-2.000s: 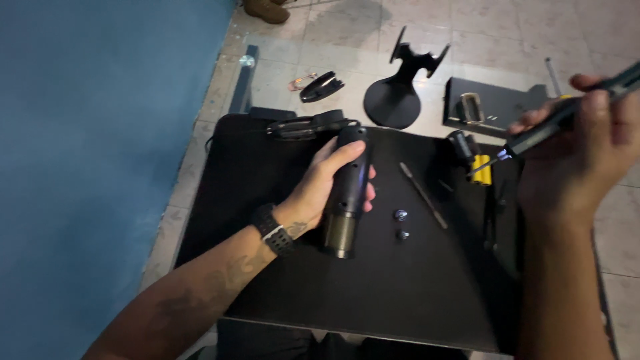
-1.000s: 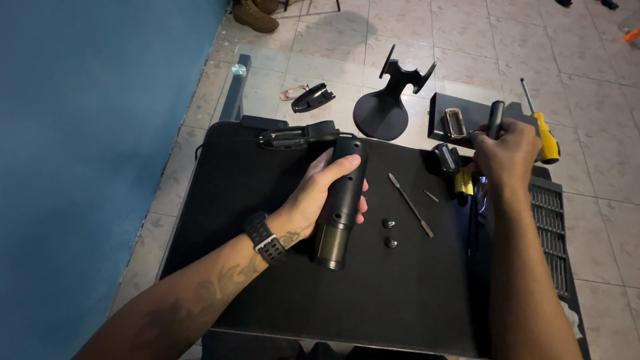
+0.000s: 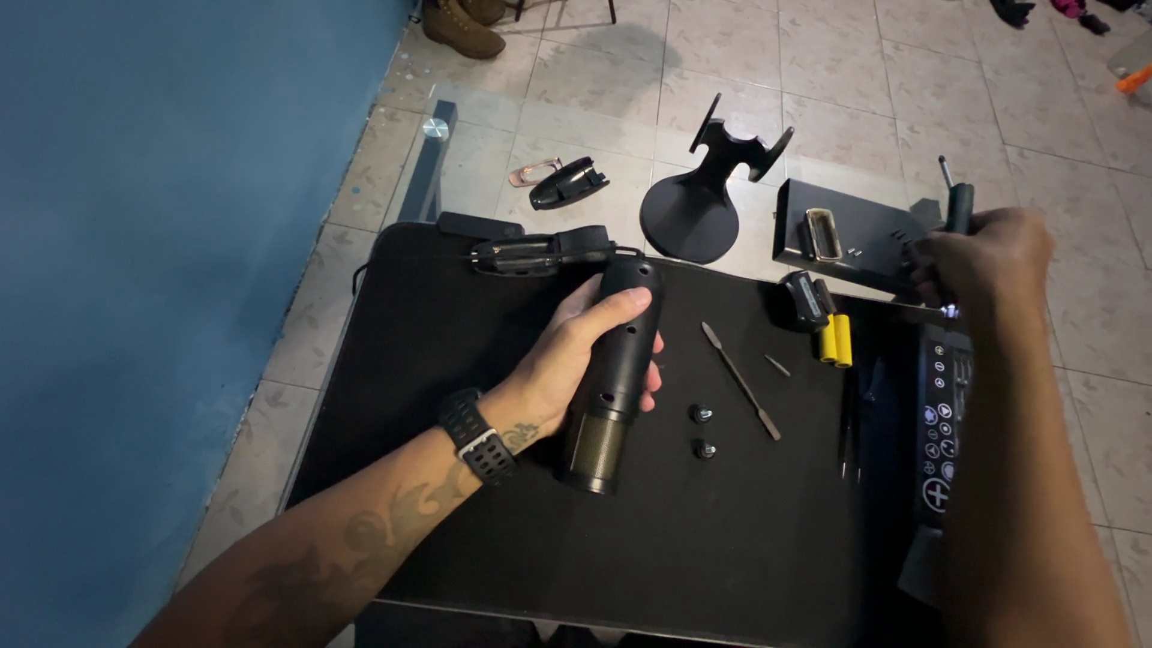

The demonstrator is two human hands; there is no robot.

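My left hand (image 3: pixel 576 351) is wrapped around a black cylindrical device with a mesh end, likely a microphone (image 3: pixel 621 360), its mesh part toward the table's front. My right hand (image 3: pixel 985 252) grips a dark pen-like electric screwdriver (image 3: pixel 959 209), with a light glowing under the hand near the bit case (image 3: pixel 938 405). Right of the device lie a double-ended metal spatula (image 3: pixel 741 382), a small bit (image 3: pixel 778 364) and two thumbscrews (image 3: pixel 703 413) (image 3: pixel 706 449). Two yellow battery cells (image 3: pixel 835 340) rest beside a small black part (image 3: pixel 806 301). Tweezers (image 3: pixel 850 432) lie near the bit case.
A black stand (image 3: pixel 691 216) with a round base is behind the black mat (image 3: pixel 504 549). To its right, a dark box (image 3: pixel 850 247) carries a metal-rimmed part (image 3: pixel 823 235) and small screws. Black shell parts (image 3: pixel 569 184) (image 3: pixel 531 256) lie at the back left, near a blue wall (image 3: pixel 162 270).
My right hand has moved away from near the yellow cells toward the right, still with the screwdriver. The yellow-handled screwdriver seen a second ago is now hidden. My left hand keeps its hold.
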